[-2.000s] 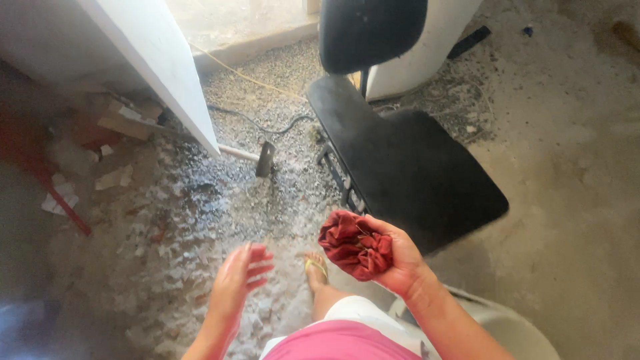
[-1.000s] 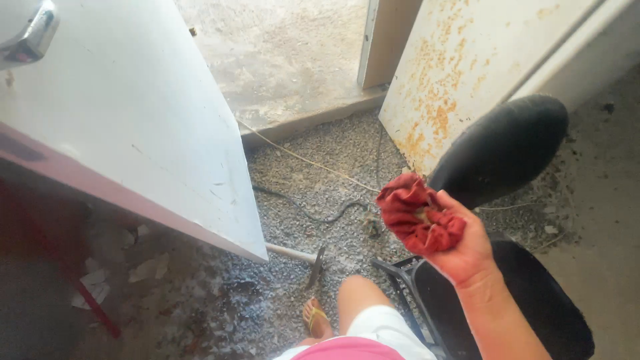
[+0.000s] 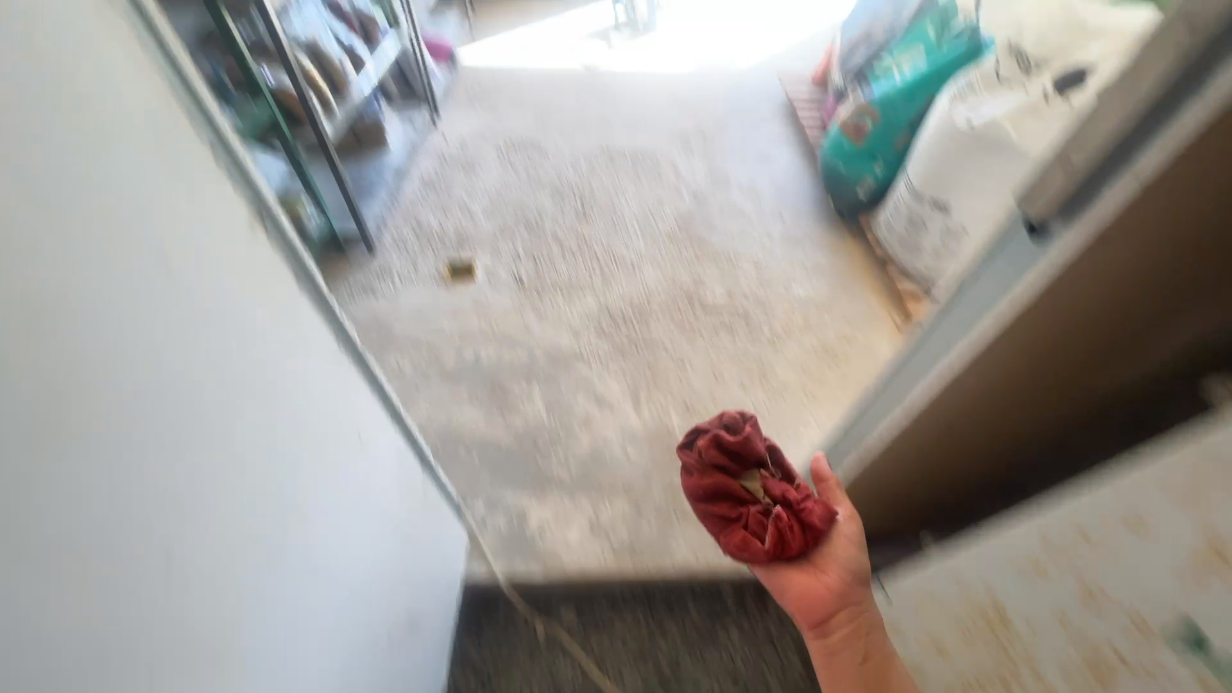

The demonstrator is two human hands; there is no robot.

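Observation:
A bunched red cloth rests in my right hand, with the palm under it and the thumb up at its right side. Something small and pale shows in the folds at its middle. The hand is at the lower right, in front of a doorway's concrete floor. My left hand is out of the frame.
A white door panel fills the left side, with a thin cord at its lower edge. Beyond stand shelves at left, a green sack and a white sack at right. A rust-stained panel is at lower right.
The view has swung up to the doorway; the black chair and my foot have left it. My left hand, in view two seconds ago, is gone. The red cloth has stayed in my right hand.

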